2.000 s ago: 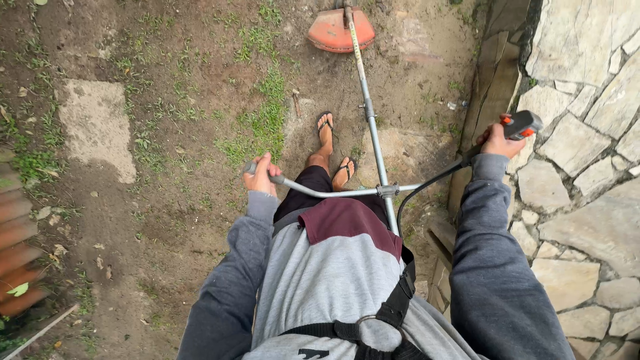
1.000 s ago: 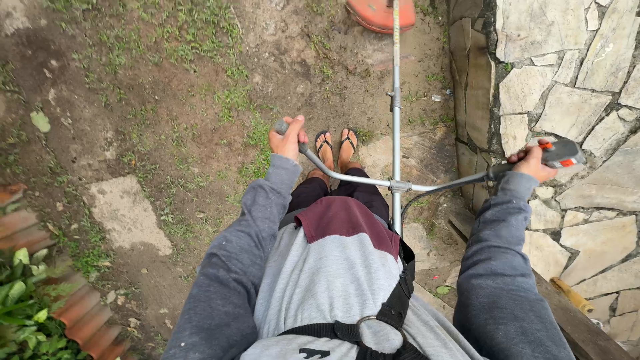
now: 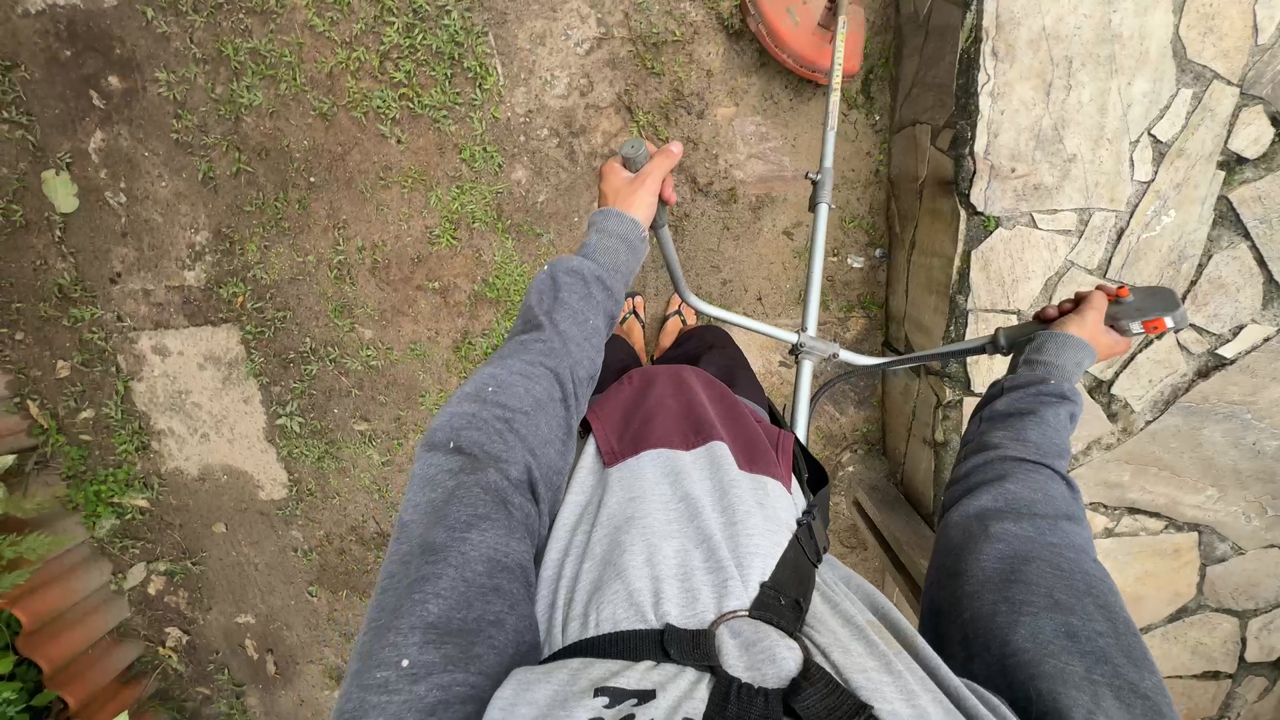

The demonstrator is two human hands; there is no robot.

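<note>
My left hand (image 3: 638, 185) is wrapped around the grey left grip of a brush cutter's handlebar (image 3: 715, 312). At the other end of the bar, my right hand (image 3: 1085, 325) holds the control grip (image 3: 1145, 310), a grey housing with orange switches. The bar is clamped to the brush cutter's metal shaft (image 3: 820, 220), which runs up to an orange guard (image 3: 795, 38) at the top edge. The cutting head is out of view. A black harness (image 3: 790, 590) crosses my torso, and a black cable runs below the right side of the bar.
A raised stone-paved ledge (image 3: 1130, 230) runs along the right, over the paving of which my right hand hovers. Below lies dirt with patches of grass (image 3: 400, 60) and a flat slab (image 3: 205, 410). Corrugated reddish sheets (image 3: 75, 620) stand at the lower left. My sandalled feet (image 3: 655, 318) are together.
The handlebar and guard have swung to the right relative to my body since two seconds ago. My feet, apart in the first frame, are now side by side. Both hands keep their hold.
</note>
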